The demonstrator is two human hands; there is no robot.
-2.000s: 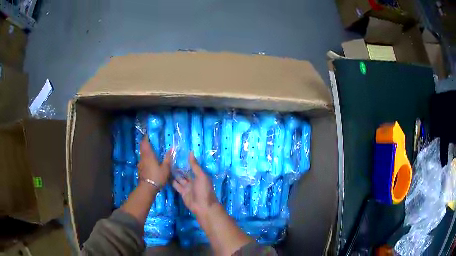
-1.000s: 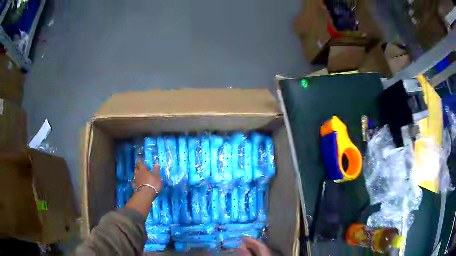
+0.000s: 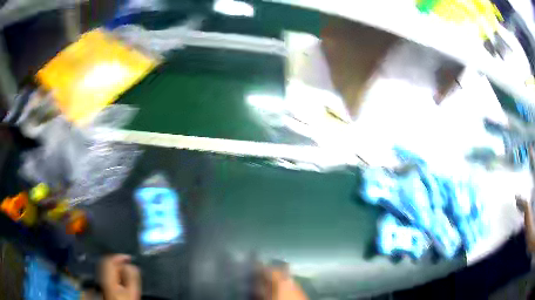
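Observation:
A single bagged blue product (image 3: pixel 159 215) lies on the dark bench (image 3: pixel 234 176), ahead of and between my hands. A heap of blue products (image 3: pixel 422 205) lies on the bench at the right. My left hand (image 3: pixel 120 278) is at the bottom edge, just below the single piece, with fingers curled. My right hand (image 3: pixel 281 284) is blurred and cut off by the bottom edge. I cannot tell whether either hand holds anything. Blue rows (image 3: pixel 47 281) show at the lower left corner.
A yellow-orange envelope (image 3: pixel 94 73) and crinkled clear bags (image 3: pixel 88 164) lie at the left. The orange tape dispenser (image 3: pixel 17 206) is at the far left. A white strip crosses the bench. A large white glare covers the upper right. Another person's hand (image 3: pixel 526 217) is at the right edge.
The view has swung from the carton to the bench on the right. My hands have left the carton's rows and are now at the bench's near side.

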